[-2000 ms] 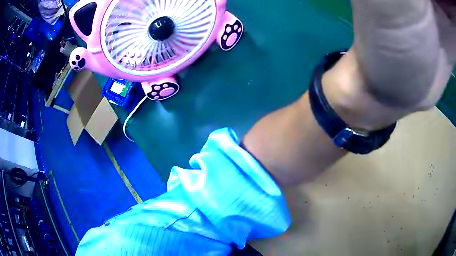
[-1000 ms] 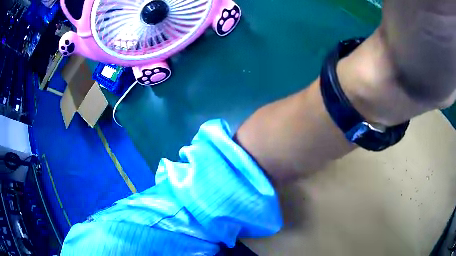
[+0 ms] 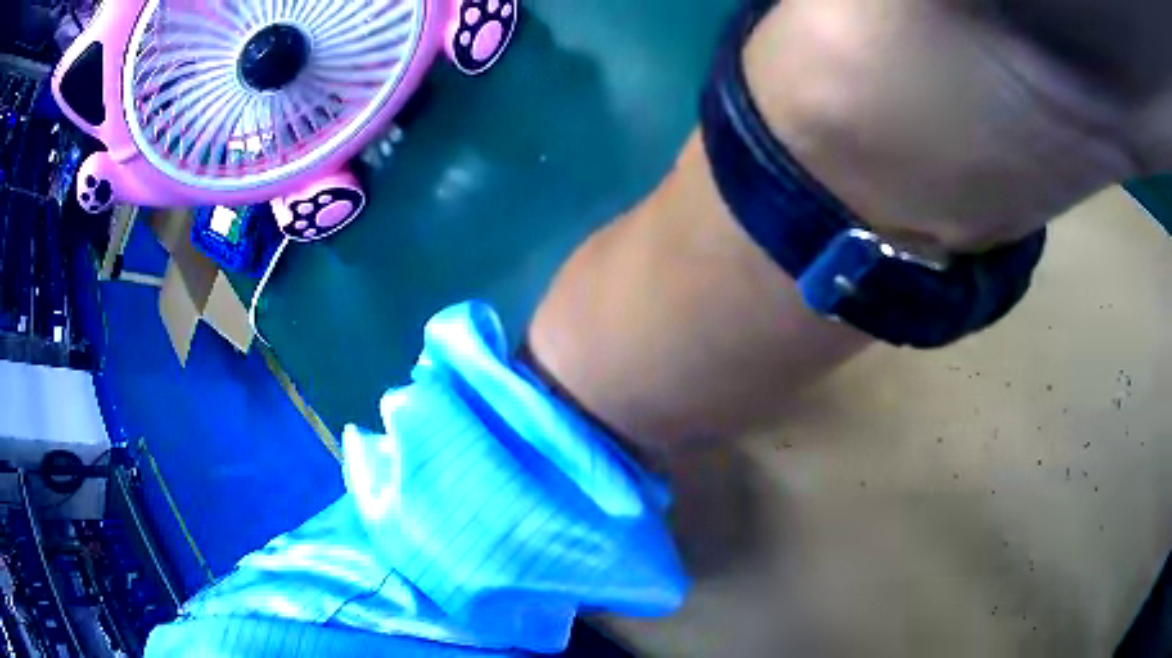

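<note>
My left arm, in a light-blue sleeve with a dark strap at the wrist, reaches from the lower left to the upper right. My left hand (image 3: 1028, 116) is close to the camera, blurred and cut off by the top and right edges. Its fingers and anything in them are hidden. A tan cardboard sheet (image 3: 900, 540) lies below the arm on the right, with small dark specks scattered on it. My right hand is out of the picture.
A pink animal-shaped fan (image 3: 274, 58) stands at the upper left on the dark green bench mat (image 3: 424, 244). A blue item (image 3: 226, 234) lies beside its foot. An open carton (image 3: 206, 302) is over the blue floor (image 3: 193, 424).
The view has shifted, so the fan sits farther left. My left wrist and strap look larger and farther left, and more of my hand is cut off at the top.
</note>
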